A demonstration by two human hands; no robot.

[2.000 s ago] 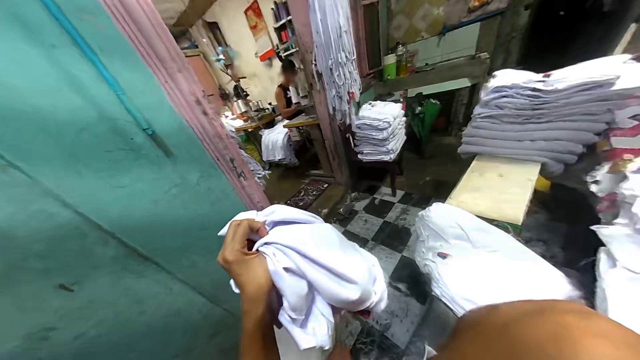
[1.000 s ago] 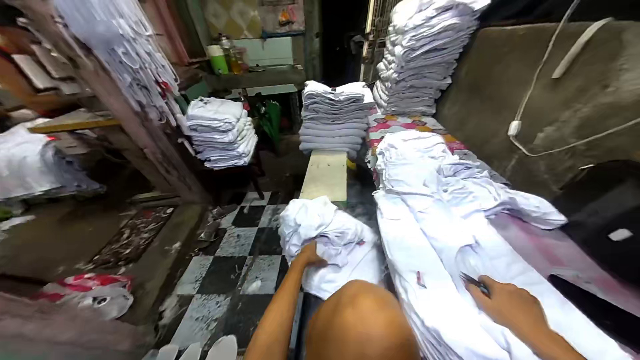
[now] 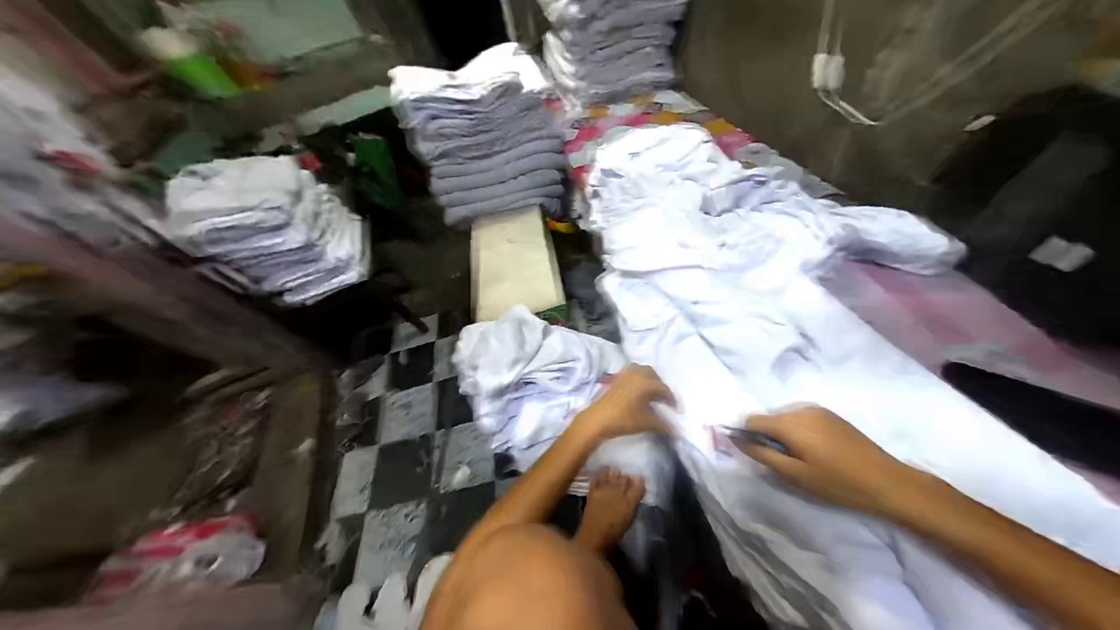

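Observation:
White garments (image 3: 761, 324) lie spread along a low surface at the right. My right hand (image 3: 801, 451) is closed around a small dark tool (image 3: 763, 439), its thin tip near a small reddish mark on the white cloth; the tool's kind is too blurred to tell. My left hand (image 3: 632, 401) reaches to the near edge of these garments, its fingers at the cloth; blur hides whether they grip it. Just left of that hand, a crumpled white garment bundle (image 3: 525, 376) rests above my bare foot.
Folded stacks of white and grey cloth (image 3: 490, 140) stand behind, with a shorter white stack (image 3: 267, 227) at left. A pale board (image 3: 516, 262) lies between. Checkered floor (image 3: 402, 481), a red-and-white plastic bag (image 3: 188, 556) and a wall cable box (image 3: 828, 72) are also in view.
The view has swung right since two seconds ago. My left hand has left the crumpled bundle it was on one second ago and moved right to the spread garments.

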